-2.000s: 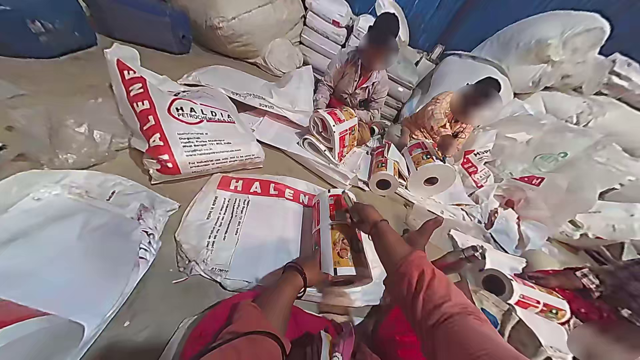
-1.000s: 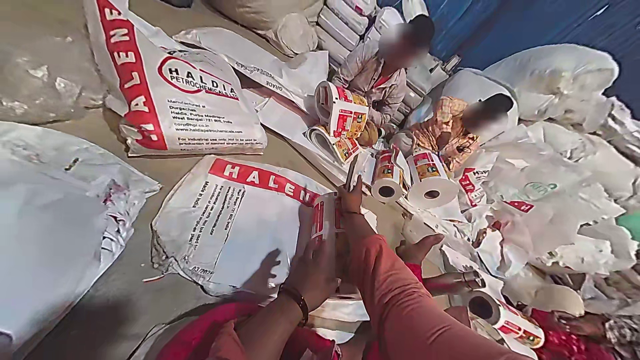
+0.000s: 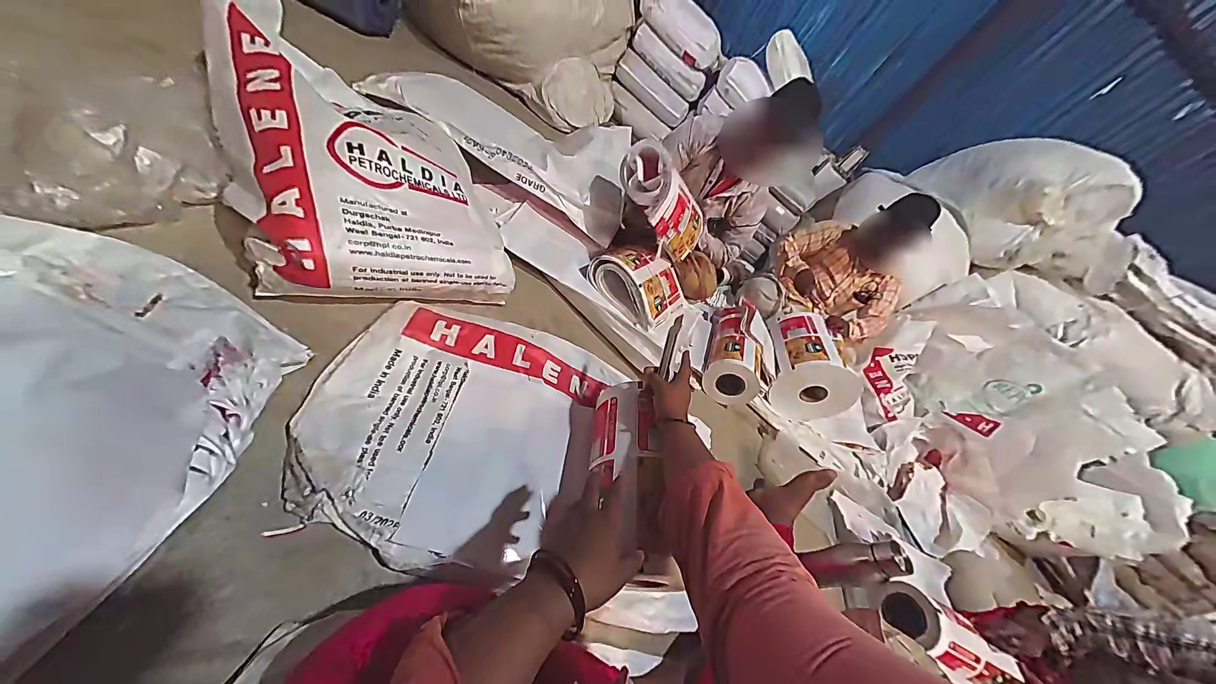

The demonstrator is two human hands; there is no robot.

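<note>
A roll of printed film [image 3: 617, 442] stands upright between my hands, over the near right part of a white sack with a red band [image 3: 475, 437]. My left hand [image 3: 594, 537] grips the roll's left side, its fingers pointing away from me. Near the roll's far end, my right hand [image 3: 673, 399] is closed around a slim blade-like tool [image 3: 673, 347]; its exact kind cannot be told. My right forearm hides part of the roll. Just beyond lie two more printed rolls, one with a dark core [image 3: 731, 356] and a wider one [image 3: 812, 380].
Two people sit beyond the rolls, one in a grey top [image 3: 727, 204], the other in an orange checked shirt [image 3: 836, 275]. A filled white sack [image 3: 380, 199] lies at far left. Crumpled plastic sheets [image 3: 1026, 418] cover the right side. Another roll [image 3: 950, 632] lies at lower right.
My right hand has moved from the roll's side to its far end, and the tool now shows in it. The person in grey has lifted a roll higher.
</note>
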